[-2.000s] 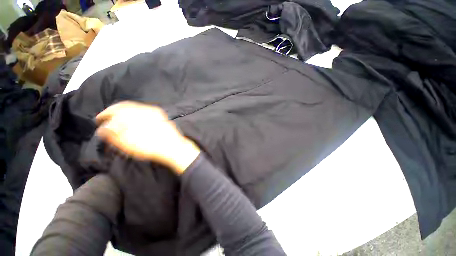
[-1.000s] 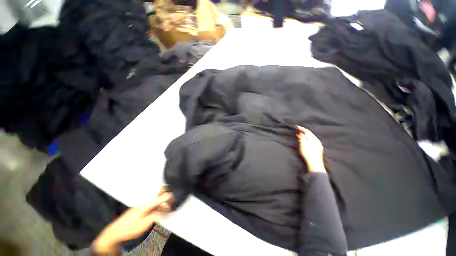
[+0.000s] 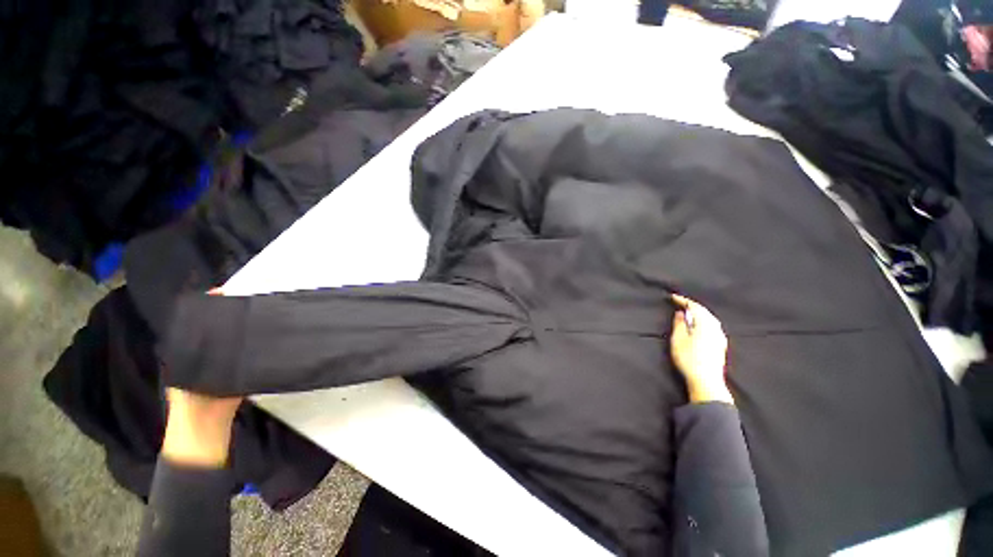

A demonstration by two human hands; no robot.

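Observation:
A dark jacket (image 3: 806, 413) lies spread over the white table (image 3: 348, 239). Its sleeve (image 3: 359, 339) is stretched out to the left, past the table edge. My left hand (image 3: 201, 419) holds the sleeve at its cuff end; most of the fingers are hidden behind the cloth. My right hand (image 3: 699, 346) rests on the jacket body beside a seam (image 3: 610, 332), fingers curled. A small dark tip shows at its fingertips, but whether it is a tool cannot be told.
Heaps of dark garments (image 3: 98, 120) lie to the left, with blue patches under them, above a speckled floor (image 3: 54, 316). Another dark garment (image 3: 860, 109) with pale cord lies at the right. A cardboard box (image 3: 436, 22) stands at the back left.
The view has turned left. The jacket's sleeve, bunched before, is now pulled out straight to the left by my left hand. My right hand stays on the jacket body.

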